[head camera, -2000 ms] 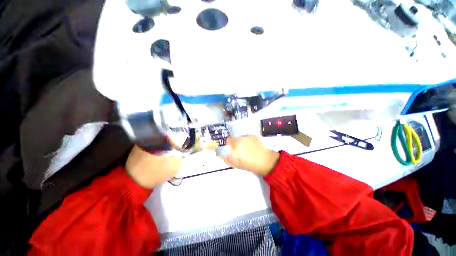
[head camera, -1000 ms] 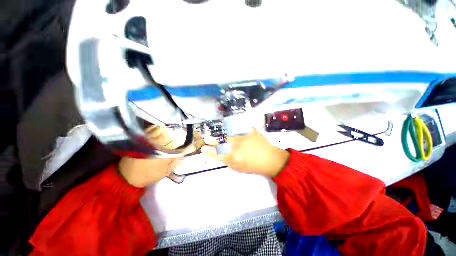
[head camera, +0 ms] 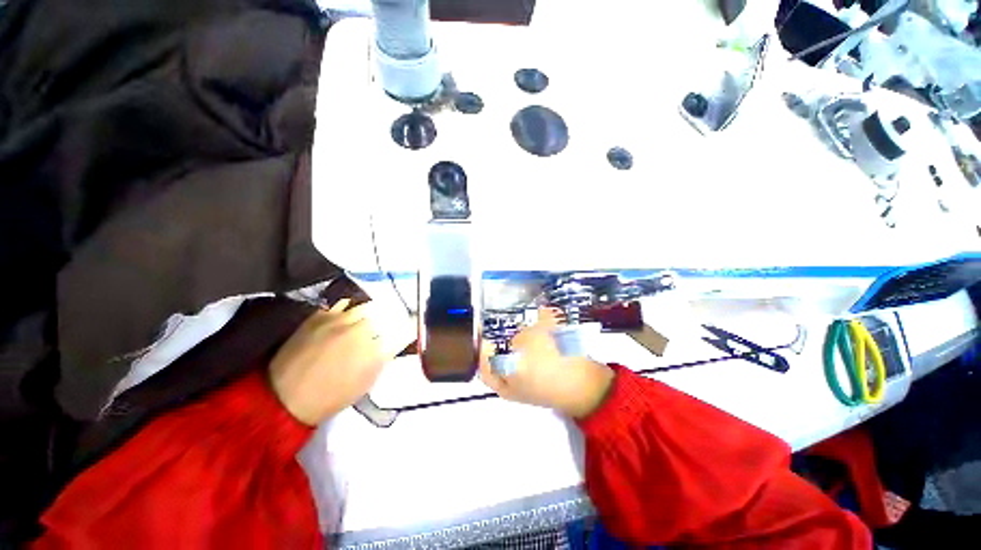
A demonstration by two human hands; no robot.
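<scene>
The dark brown garment [head camera: 161, 231] lies heaped left of the machine, with a white frayed piece [head camera: 188, 342] on it. My left hand [head camera: 331, 363] grips the garment's edge left of the needle area. My right hand [head camera: 551, 371] is just right of the needle area, fingers bent, with pale coverings on some fingertips; what it holds is hidden. The white machine head [head camera: 667, 204] overhangs the work. Its shiny guard [head camera: 450, 312] stands between my hands and hides part of the cloth. The presser foot and needle are not clear.
A dark phone [head camera: 619, 315] is partly hidden behind the head, beside a small tan piece [head camera: 649, 339]. Black snips [head camera: 744, 348] lie further right. Green and yellow loops [head camera: 855, 362] are at far right. A measuring strip [head camera: 473, 523] runs along the front edge of the white table [head camera: 452, 462].
The view has shifted, showing more of the machine's top and covering more of the phone. My left hand's fingers now show clear of the guard. My right hand stays by the needle area.
</scene>
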